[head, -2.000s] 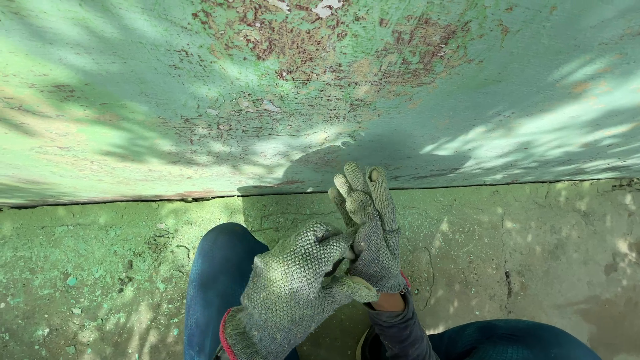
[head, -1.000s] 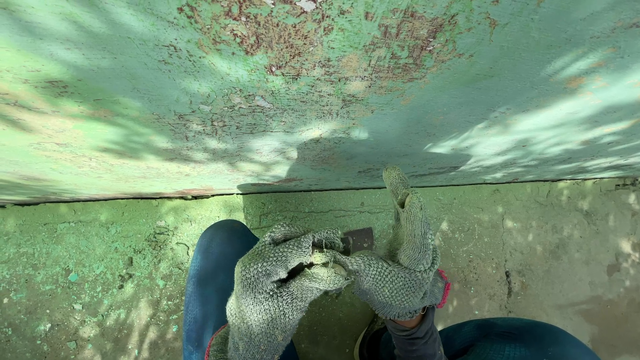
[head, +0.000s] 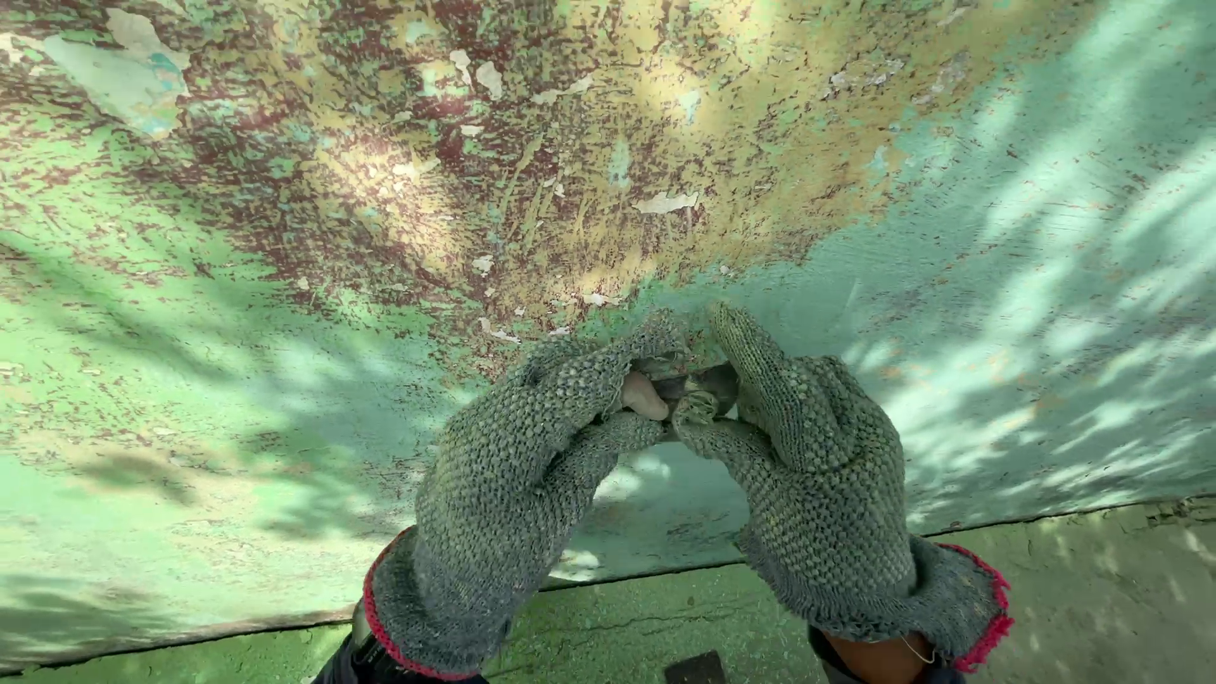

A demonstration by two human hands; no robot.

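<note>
Both hands wear grey knitted work gloves with red-edged cuffs. My left hand (head: 532,484) and my right hand (head: 826,465) meet at the middle, in front of the painted wall. Between their fingertips they pinch a small dark flat piece (head: 712,382), mostly hidden by the fingers, so its kind is unclear. A bare fingertip pokes out through the left glove. Behind the hands, the wall (head: 589,171) has peeling green paint with yellowish and dark red layers showing and pale flakes.
Along the foot of the wall runs a dark crack where it meets the concrete floor (head: 627,617), which has green specks. A small dark flat object (head: 695,669) lies on the floor at the bottom edge. Leaf shadows and sunlight patches fall across the wall.
Both hands have risen from low over the floor to in front of the wall. They were touching each other's gloves earlier. The view has tilted up, and the knees are out of sight.
</note>
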